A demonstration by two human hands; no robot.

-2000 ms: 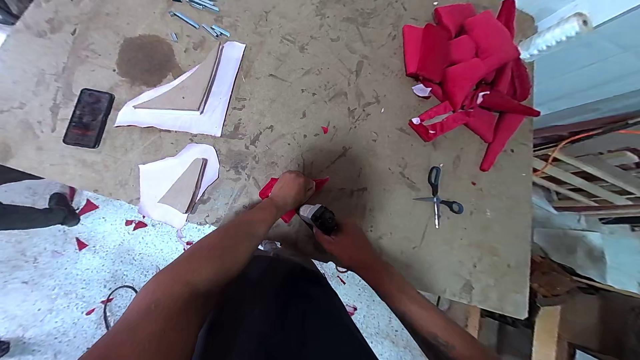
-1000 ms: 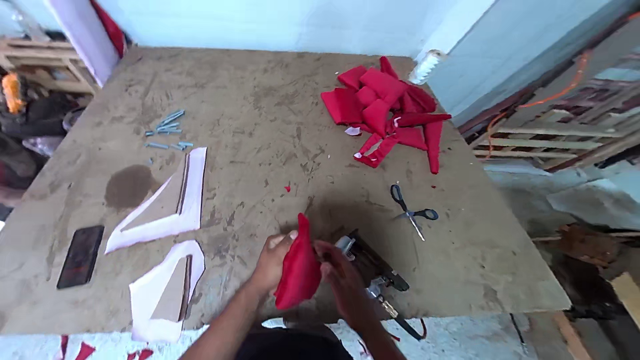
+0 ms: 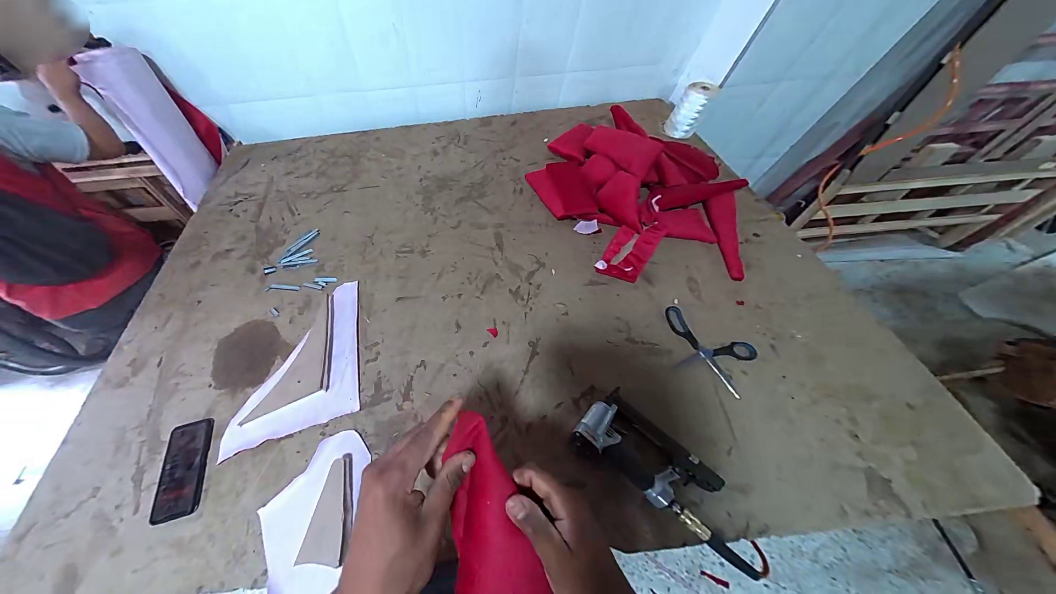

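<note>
A red fabric-covered piece (image 3: 488, 516) is held between my two hands at the table's near edge. My left hand (image 3: 404, 495) grips its upper left side, thumb on the cloth. My right hand (image 3: 557, 524) pinches its right edge with thumb and fingers. Just right of that hand lies a pneumatic staple gun (image 3: 648, 445) with its hose attached. Scissors (image 3: 709, 348) rest open farther right. To the left are white fabric pieces (image 3: 345, 355) (image 3: 285, 528) with flat tan triangular panels (image 3: 289, 381) (image 3: 326, 520) on them.
Red covered pieces (image 3: 619, 177) are heaped at the back right beside a spool of white thread (image 3: 691, 109). Strips of staples (image 3: 297, 252) and a black phone (image 3: 182, 471) lie on the left of the table (image 3: 445, 214). Another person (image 3: 66, 223) is beyond the left edge.
The staple gun, in my right hand two seconds ago, now lies on the table. Both hands now hold the red piece, which has turned since one second ago. The view has tilted up.
</note>
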